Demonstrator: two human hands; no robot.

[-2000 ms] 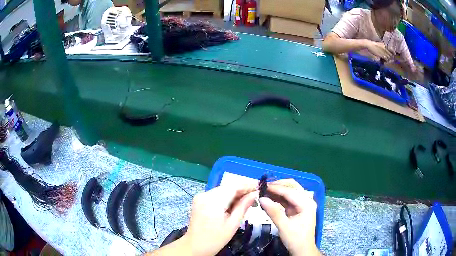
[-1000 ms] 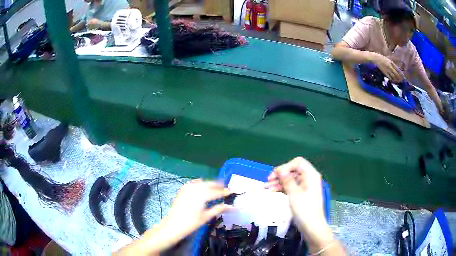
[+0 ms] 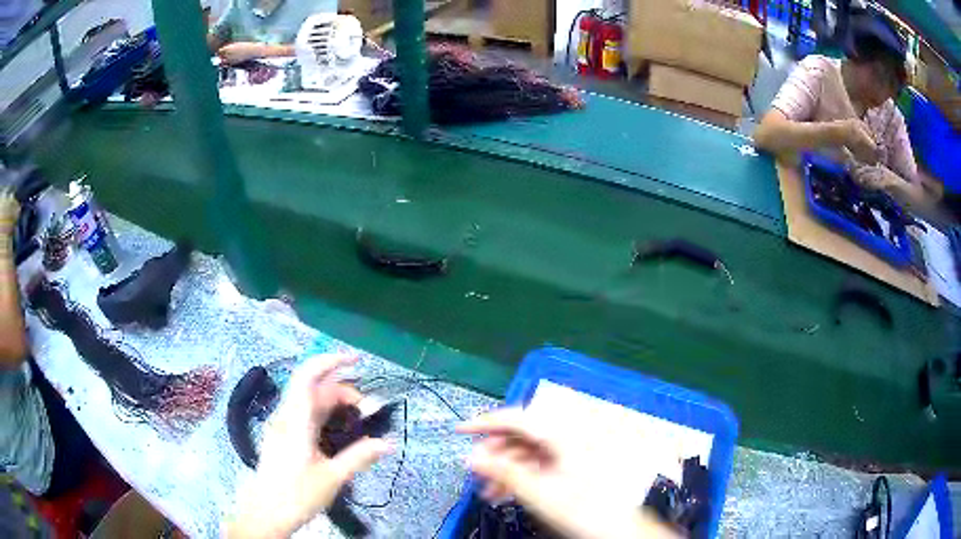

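My left hand (image 3: 306, 453) is at the bench left of the tray, its thumb and fingers around a dark padded band (image 3: 356, 423). The hand hides much of that band. A black band end (image 3: 346, 516) shows below the hand. Another curved black band (image 3: 250, 413) lies just left of it. Thin wires (image 3: 403, 463) trail on the bench. My right hand (image 3: 543, 474) is blurred over the left part of the blue tray (image 3: 632, 384), fingers partly curled; whether it holds anything is unclear. Small black plastic fittings (image 3: 690, 495) lie on the tray's white liner (image 3: 616, 432).
A cable bundle (image 3: 116, 358), black cloth-like lump (image 3: 148, 290) and spray can (image 3: 92, 226) are at left. Padded bands (image 3: 680, 253) lie on the green belt (image 3: 527, 284). A green post (image 3: 206, 137) stands at left. A coworker (image 3: 843, 116) sits opposite. A coiled cable (image 3: 875, 511) is at right.
My left hand has moved from the tray to the bands on the bench and closed around one. My right hand has moved left and lower across the tray. The view has shifted left.
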